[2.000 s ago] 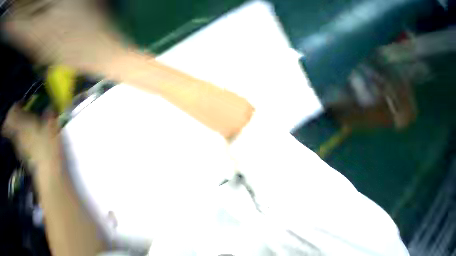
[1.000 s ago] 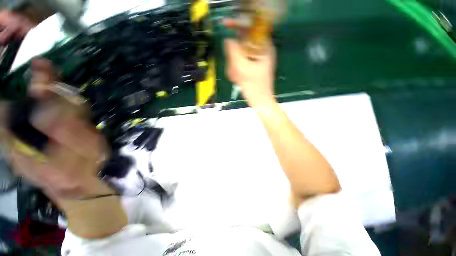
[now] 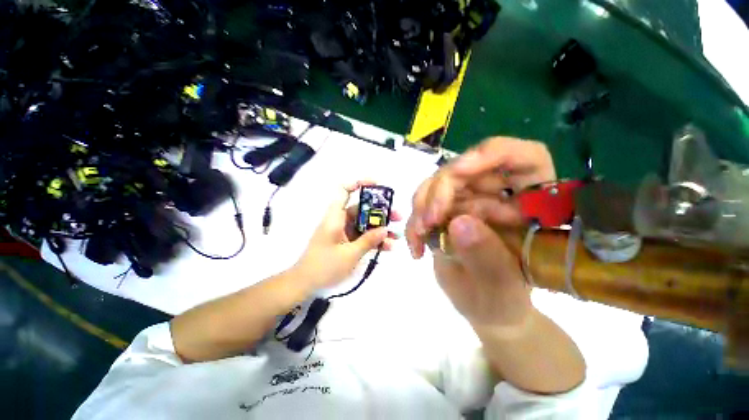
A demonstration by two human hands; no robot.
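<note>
My left hand [image 3: 341,246] holds a small black adapter housing [image 3: 374,210] open side up, its board with a yellow block showing. Its black cord runs down past my wrist to a bundled coil [image 3: 309,324] near my shirt. My right hand [image 3: 484,221] is closed around the front of a glue dispensing gun with a large amber tube [image 3: 657,275], pale bands and a red piece [image 3: 549,204]. The gun's front end is hidden in my fingers. The hands are apart above the white work sheet [image 3: 320,176].
A tangled adapter pile [image 3: 107,115] fills the upper left, beyond and beside the sheet. A separate adapter [image 3: 271,120] with bundled cord lies at the sheet's far edge. Hazard tape [image 3: 435,111] crosses the green surface [image 3: 509,82]. Dark pieces [image 3: 573,62] lie at the upper right.
The blurred view has shifted and is now steadier. My left hand has come from the far left to the sheet's middle with the adapter. My right hand and the gun are now lower and further right.
</note>
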